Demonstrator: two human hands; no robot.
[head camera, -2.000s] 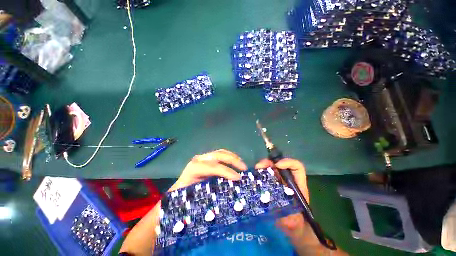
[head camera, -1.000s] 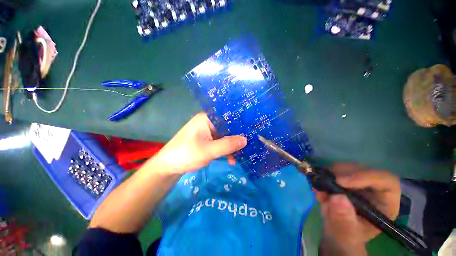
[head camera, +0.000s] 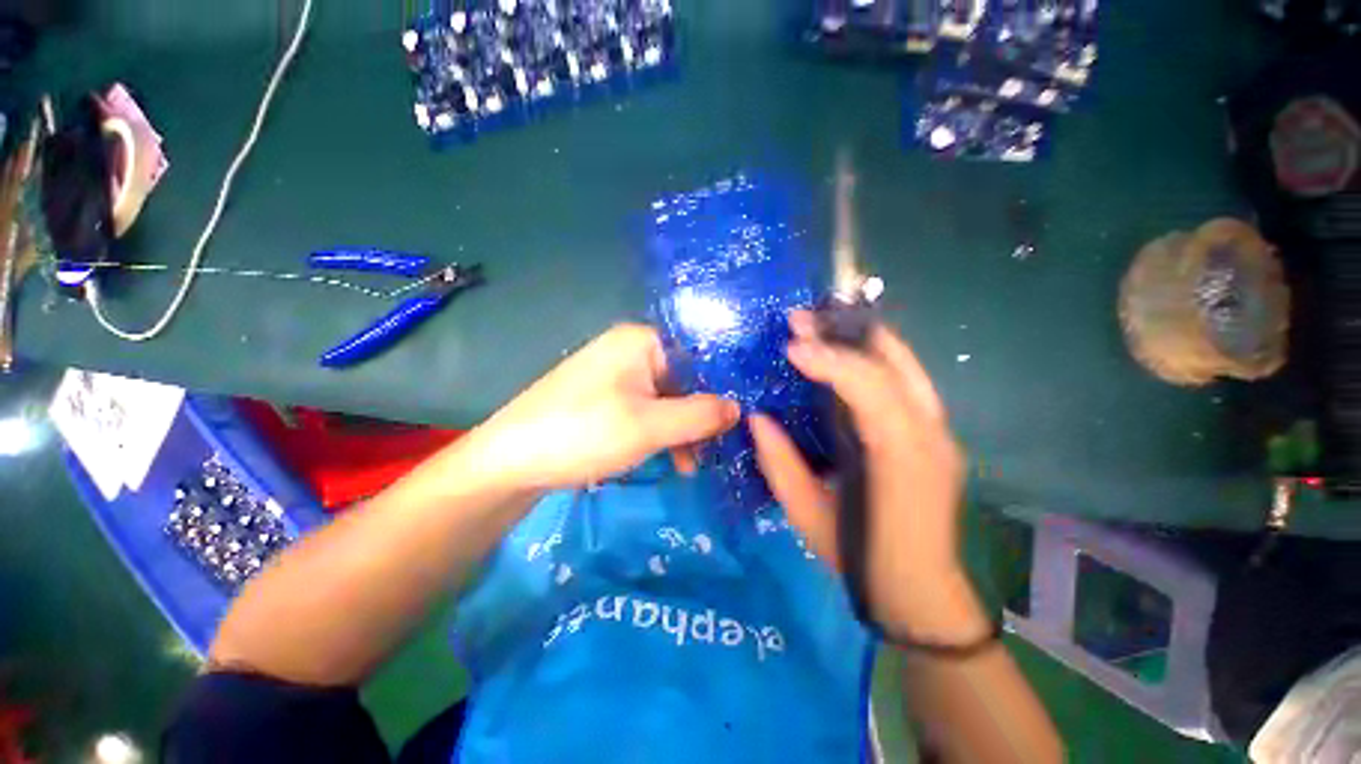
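A blue circuit board panel is held upright-ish in front of the apron, its flat shiny solder side facing me, slightly blurred. My left hand grips its left edge, thumb on the face. My right hand is at the panel's right side, fingers close to its edge; whether they touch it is unclear. The right hand holds a soldering iron, blurred, its metal barrel pointing away from me past the panel's right edge. Flush cutters with blue handles lie spread open to the left, with thin solder wire across them.
Populated boards lie at the top centre and top right. A round tan tip-cleaning dish is at right. A white cable curves at left. A blue bin holding boards is lower left. A grey stool is lower right.
The panel has turned more upright and narrower in view. The iron's tip has left the panel's face and swung to point away from me. My right hand has moved in to the panel's right edge.
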